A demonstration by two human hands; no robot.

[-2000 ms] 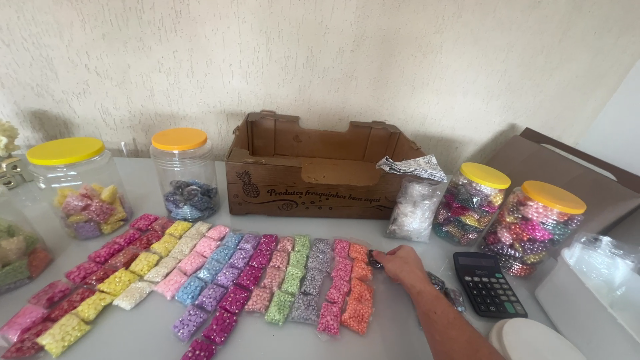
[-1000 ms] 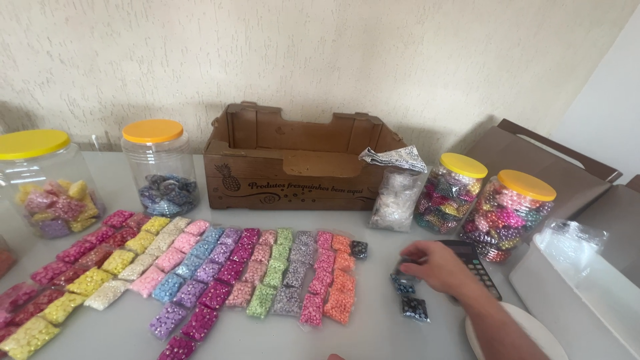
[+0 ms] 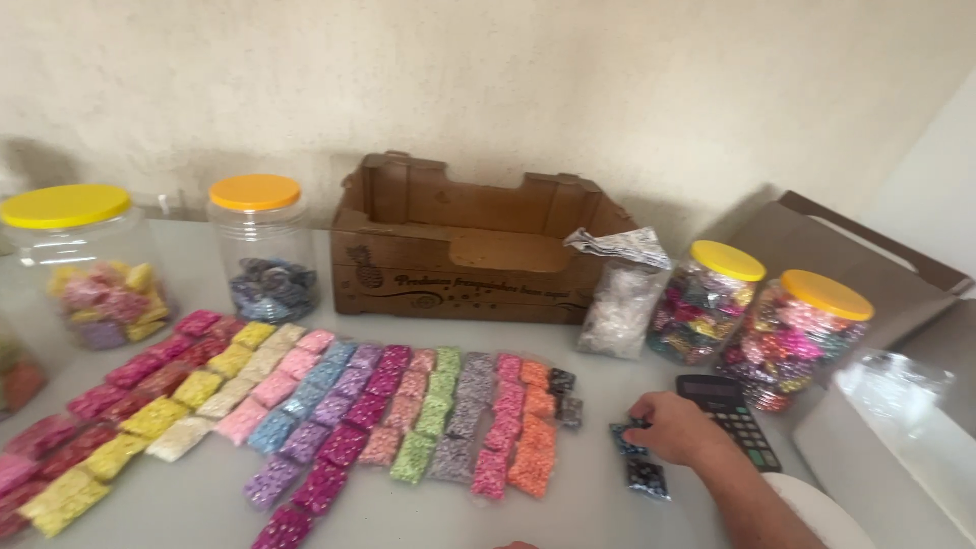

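Observation:
My right hand (image 3: 671, 428) has its fingertips on a small dark packet (image 3: 627, 439) to the left of the calculator (image 3: 728, 419). Just below lies another dark bead packet (image 3: 647, 479). Two dark packets (image 3: 569, 412) sit at the right end of the colour-sorted rows, beside the orange packets (image 3: 532, 457). Of my left hand (image 3: 517, 545) only a sliver shows at the bottom edge, so its fingers are hidden. Rows of pink, yellow (image 3: 152, 416), blue, purple, green (image 3: 414, 456) and grey packets spread leftward across the table.
Behind the rows stands an open cardboard box (image 3: 457, 282). Lidded clear jars of packets flank it, one orange-lidded (image 3: 263, 252) and one yellow-lidded (image 3: 91, 267) at left, two more (image 3: 705, 305) at right. A bag of clear plastic (image 3: 621, 313) leans nearby. A white bin (image 3: 892, 450) stands far right.
A second dark packet now lies at the right end of the rows, where one lay a second ago. My right hand is at the dark packets left of the calculator, as it was a second ago.

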